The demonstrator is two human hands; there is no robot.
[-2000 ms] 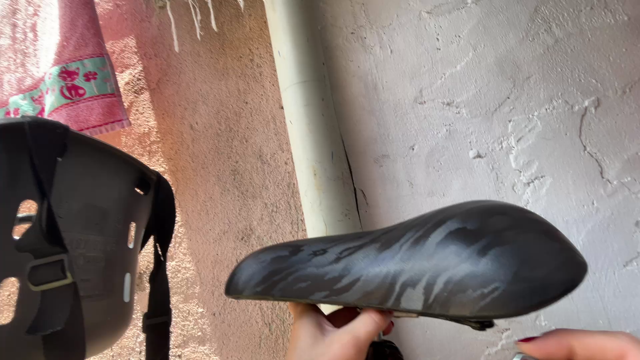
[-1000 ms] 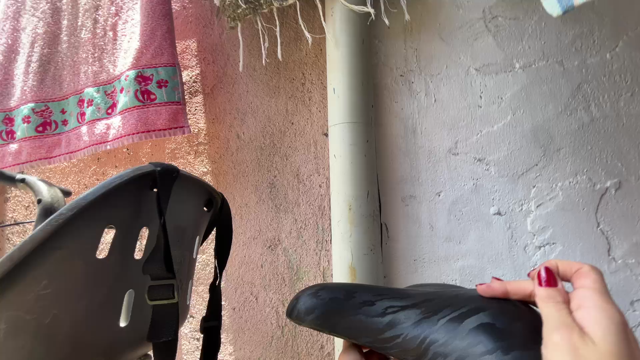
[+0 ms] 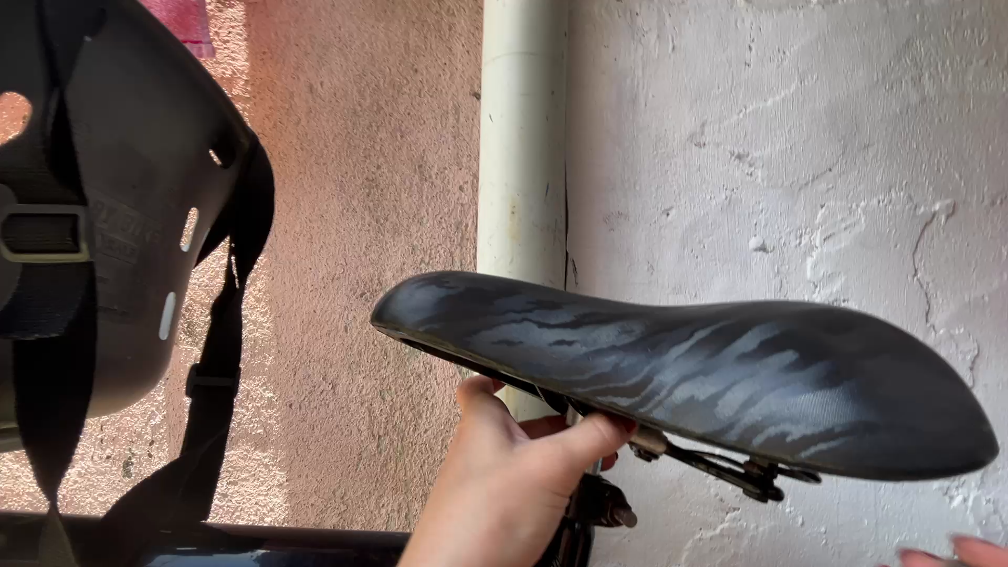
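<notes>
A black bicycle saddle (image 3: pixel 677 362) with grey streaks spans the centre and right, its narrow nose to the left and raised a little. My left hand (image 3: pixel 520 472) grips it from below near the nose, fingers around the underside by the seatpost. Metal rails and a clamp (image 3: pixel 756 476) show beneath the saddle. Under my left hand is a dark seatpost collar with a bolt (image 3: pixel 606 504). Only blurred fingertips of my right hand (image 3: pixel 941 551) show at the bottom right corner, apart from the saddle; whether they hold anything is hidden.
On the left stands a dark plastic child seat (image 3: pixel 142 197) with black straps and a buckle (image 3: pixel 46 233). A dark frame tube (image 3: pixel 299 543) runs along the bottom left. Behind are a pale vertical pipe (image 3: pixel 520 157), a rough pink wall (image 3: pixel 362 157) and a white wall (image 3: pixel 748 157).
My right hand has left the saddle's top, where it rested one second ago, and is now at the bottom right corner. The view has tilted down.
</notes>
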